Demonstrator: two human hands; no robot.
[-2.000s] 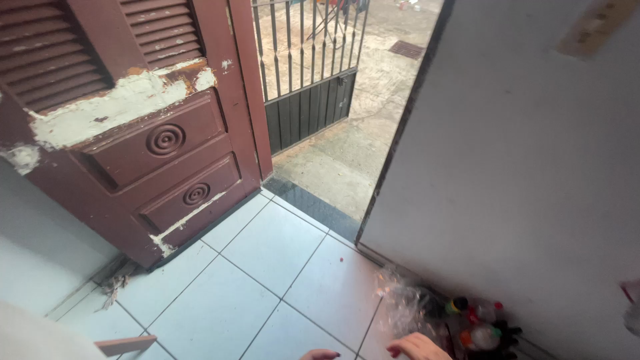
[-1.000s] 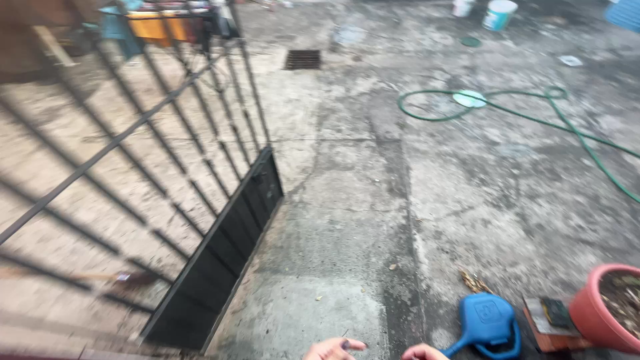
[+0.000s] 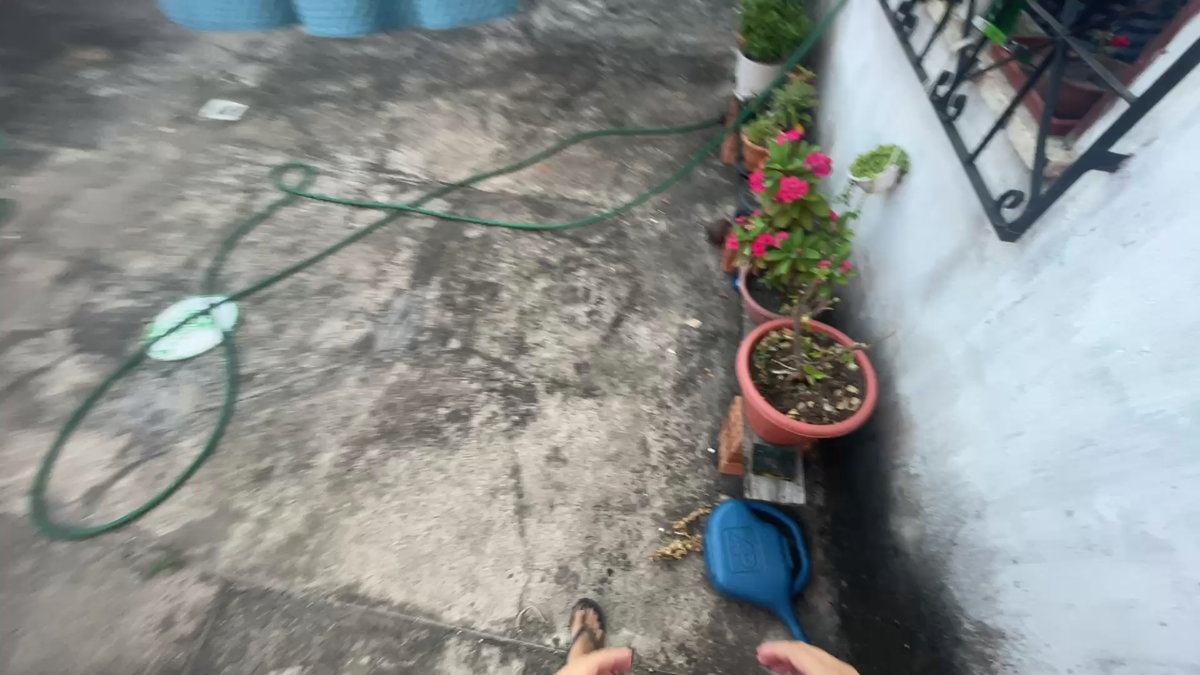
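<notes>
Only the fingertips of my left hand [image 3: 600, 662] and my right hand [image 3: 804, 658] show at the bottom edge, a gap between them; the rest of each is out of frame. Nothing is seen held in either. Just above my right hand, a blue plastic watering can [image 3: 750, 553] lies on the concrete by the wall, its spout toward that hand. A foot in a dark flip-flop [image 3: 587, 621] shows above my left hand. Beyond the can stands a terracotta-coloured pot [image 3: 776, 424] with soil and a plant bearing pink flowers.
A green garden hose [image 3: 553, 226] loops over the concrete and across a whitish-green disc [image 3: 178, 339]. More potted plants [image 3: 773, 37] line the white wall [image 3: 1050, 403]. A black metal window grille [image 3: 1041, 103] juts out at upper right. Blue fabric-like objects [image 3: 347, 14] show at the top.
The view has gone from a tiled doorway, past a barred metal gate, to the concrete yard beside the wall. Both hands stay low in the frame.
</notes>
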